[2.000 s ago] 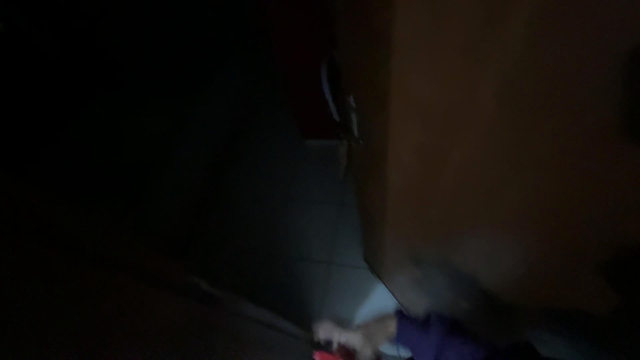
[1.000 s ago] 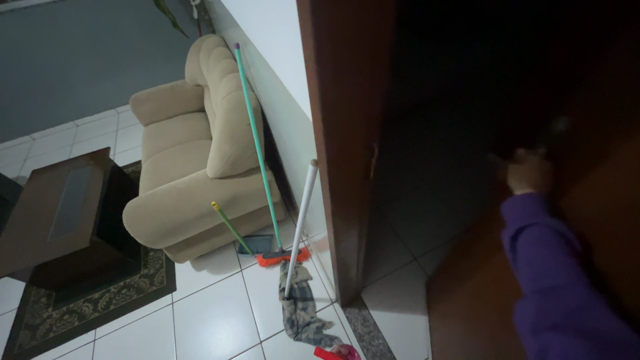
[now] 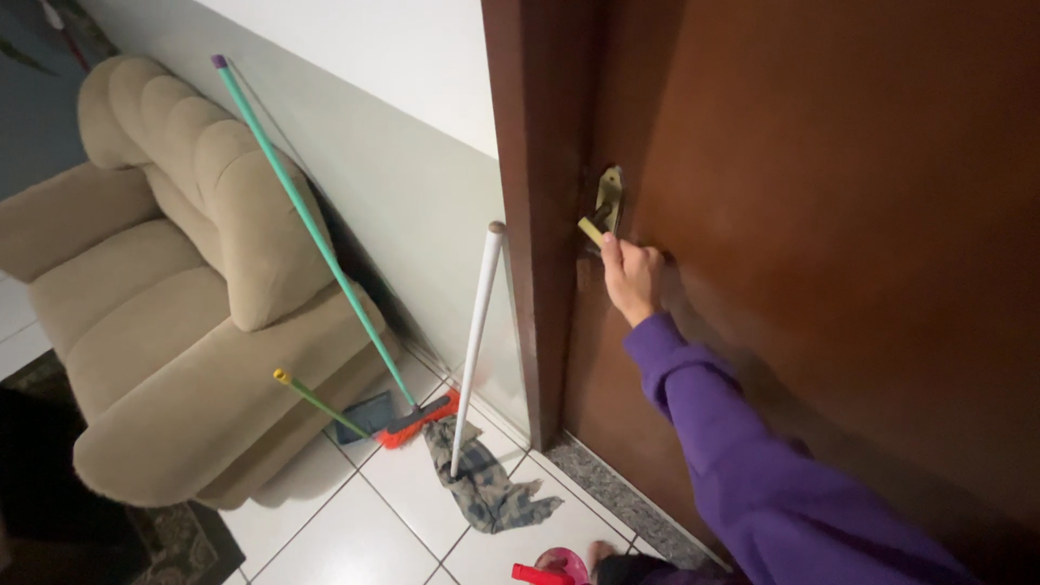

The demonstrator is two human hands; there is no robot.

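My right hand [image 3: 634, 276], in a purple sleeve, is closed around the brass lever handle [image 3: 591, 231] of a brown wooden door [image 3: 812, 203]. The door sits against its frame [image 3: 540, 244]. My left hand cannot be made out. At the bottom edge, a red plastic handle [image 3: 540, 575] and a pink round thing [image 3: 562, 561] show beside a bare foot [image 3: 600, 552]; what holds them is hidden.
A broom with a green pole [image 3: 292, 191], a dustpan [image 3: 366, 416] and a white pole [image 3: 479, 341] on a checked cloth [image 3: 491, 491] stand left of the doorway. Beyond are a beige sofa [image 3: 146, 292] and a patterned rug [image 3: 191, 544]. A granite sill [image 3: 626, 496] borders the door.
The door stood open onto a dark room one second ago and is now closed against its frame. My right hand has moved left with the handle. The view has moved closer to the doorway.
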